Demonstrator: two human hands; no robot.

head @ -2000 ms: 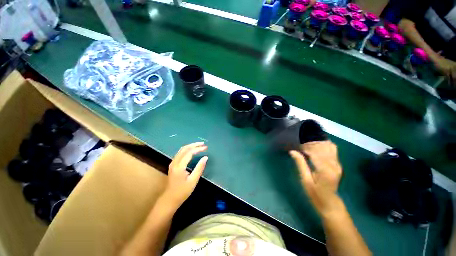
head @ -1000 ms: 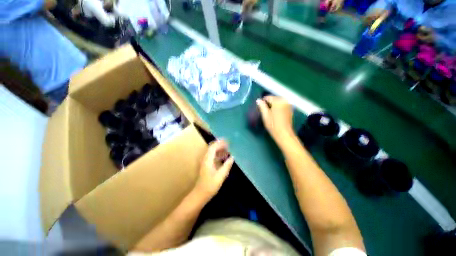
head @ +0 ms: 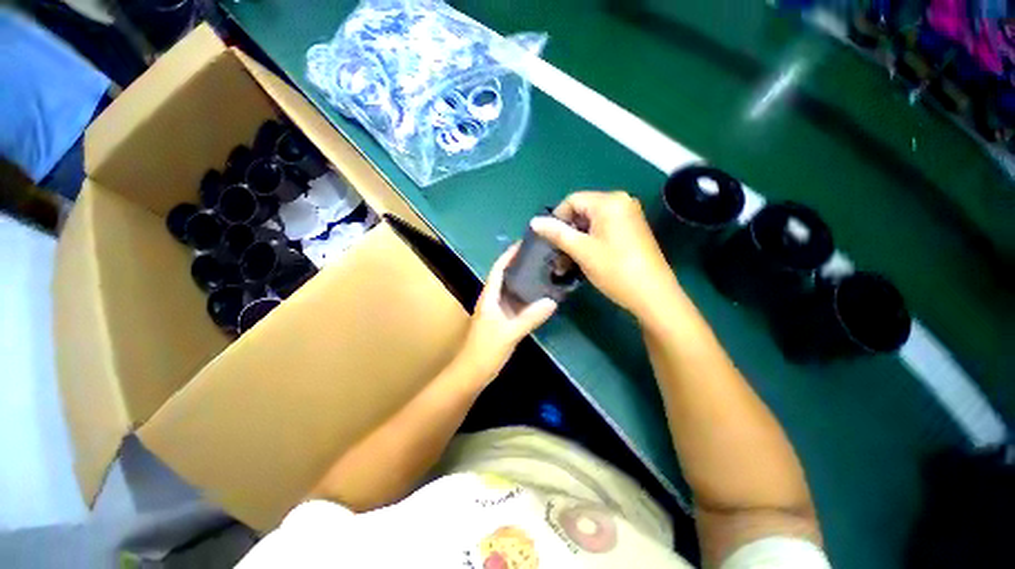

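Observation:
A black plastic housing [head: 534,267] is held tilted above the green bench near its front edge, with a round hole showing on its side. My left hand [head: 501,317] grips its lower end from the left. My right hand [head: 607,245] holds its upper end from the right, the fingers partly hiding it. Three more black housings stand in a row along the white strip, the nearest one to my right hand at the row's left end [head: 701,198]. Their tops are open.
An open cardboard carton [head: 323,367] with black housings and pale sheets stands left of the bench. A clear plastic bag [head: 417,83] of white rings lies at the bench's back left. Blue clothing of a person shows at upper left. A dark shape lies at lower right.
My right hand has lifted the housing from the bench beside the bag and brought it toward me. My left hand has moved from the carton's edge onto it. The view has shifted.

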